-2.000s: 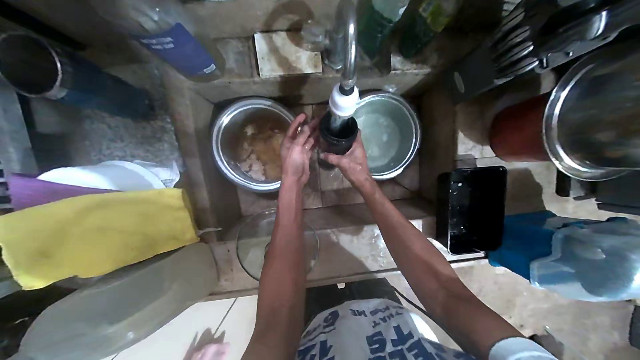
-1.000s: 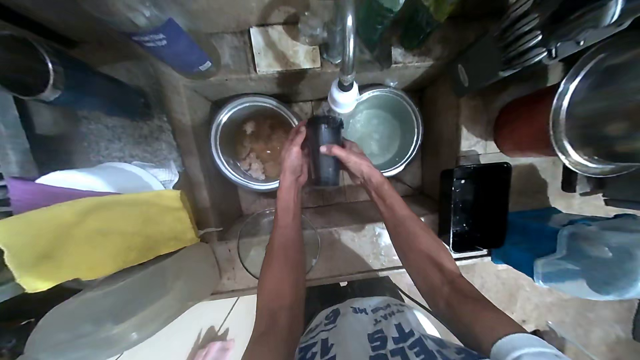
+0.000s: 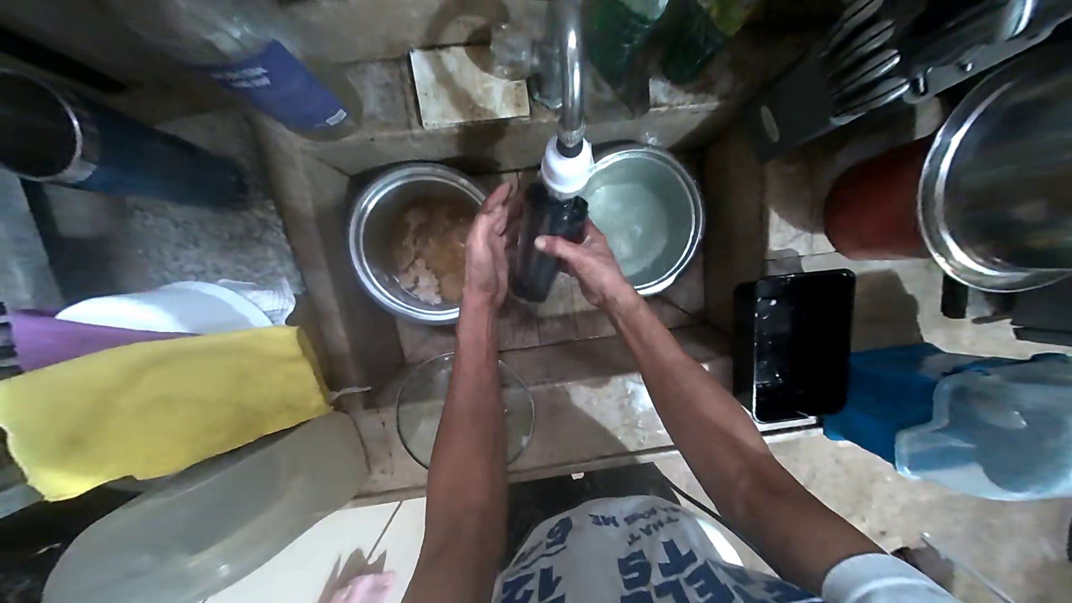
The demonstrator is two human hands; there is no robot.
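Note:
A dark, long container (image 3: 540, 243) is under the white tap nozzle (image 3: 567, 167) in the sink. My right hand (image 3: 586, 260) grips its right side, thumb across the front. My left hand (image 3: 488, 251) is beside its left side, fingers extended; whether it touches is unclear. Left of my hands stands a metal pot (image 3: 419, 243) with brownish water and pale pieces in it. Behind my right hand is a second metal pot (image 3: 645, 218) holding cloudy water. A round glass lid (image 3: 519, 410) lies on the sink's front edge, partly under my left forearm.
On the left are a yellow cloth (image 3: 167, 402), a translucent plastic container (image 3: 218, 511), a white plate (image 3: 167, 310) and a blue cylindrical vessel (image 3: 151, 155). On the right are a black tray (image 3: 804, 343), a red container (image 3: 875, 201), a metal pot (image 3: 1005, 193) and a blue plastic item (image 3: 888, 394).
The dark container has turned from upright, its bottom facing me, to lengthwise and now tilts with its upper end under the nozzle. My left hand's fingers have straightened away from it.

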